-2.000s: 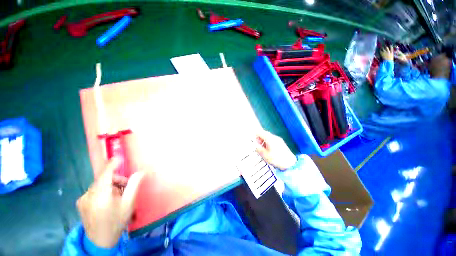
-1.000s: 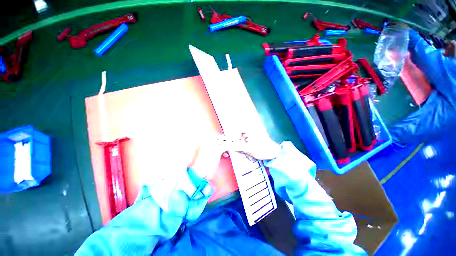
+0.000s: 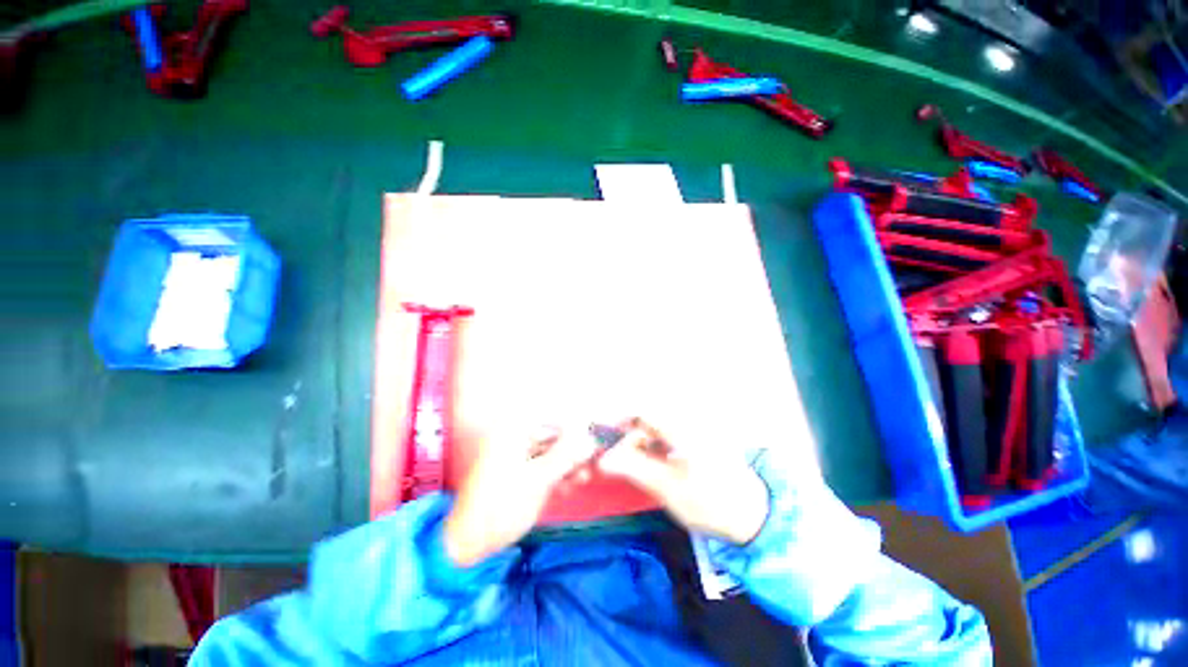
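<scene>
A red housing shell (image 3: 430, 404) lies lengthwise on the left side of the pink-orange work mat (image 3: 599, 287), its T-shaped end away from me. My left hand (image 3: 508, 476) and my right hand (image 3: 678, 476) meet over the mat's near edge, right of the shell. A tiny dark piece (image 3: 606, 435), perhaps an adhesive pad, is at the fingertips of both hands. The backing sheet (image 3: 638, 183) shows at the mat's far edge, and its near end shows below my right hand; the glare hides its middle.
A small blue bin (image 3: 117, 313) with white pieces stands left. A long blue tray (image 3: 873, 326) of red and black parts stands right. Red housings with blue battery cells (image 3: 450, 68) lie along the back. Cartons (image 3: 78, 606) are below the bench. Another person's arm (image 3: 1154, 339) is far right.
The view has turned left. The backing sheet, raised under my hands a second ago, lies lower on the mat. My hands are together above it with the tiny dark piece. The shell lies untouched.
</scene>
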